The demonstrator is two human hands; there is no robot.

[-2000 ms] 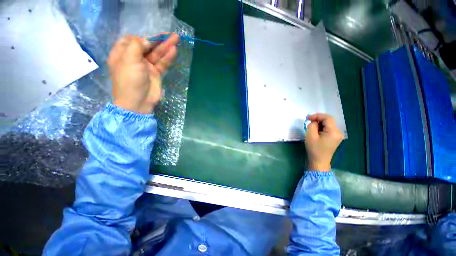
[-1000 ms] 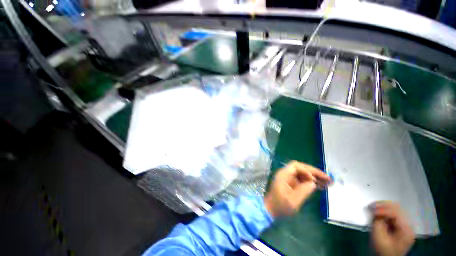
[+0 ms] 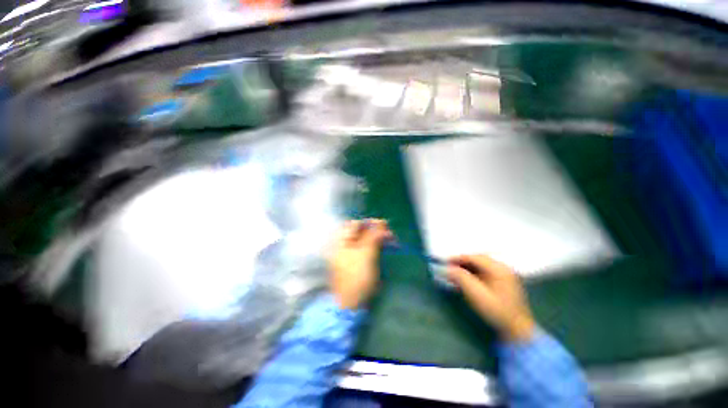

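Note:
The picture is blurred. A silver-white metal panel [image 3: 511, 199] lies on the green bench in front of me. My left hand [image 3: 358, 259] is left of the panel, fingers pinched on a thin blue strip [image 3: 409, 250]. The strip runs across to my right hand [image 3: 488, 291] at the panel's lower left corner. My right hand pinches a small pale piece [image 3: 440, 272] at the strip's other end. Whether the strip is joined to that piece cannot be told.
At left a second white panel [image 3: 176, 255] lies on clear bubble wrap [image 3: 319, 195]. Blue-filmed panels [image 3: 686, 175] stand at the right. Conveyor rollers [image 3: 451, 96] are behind the bench. The pale bench edge [image 3: 419, 381] is near me.
The view has swung right and blurred. My left hand has moved away from the panel's left edge. My right hand has moved from over the panel to its lower left corner.

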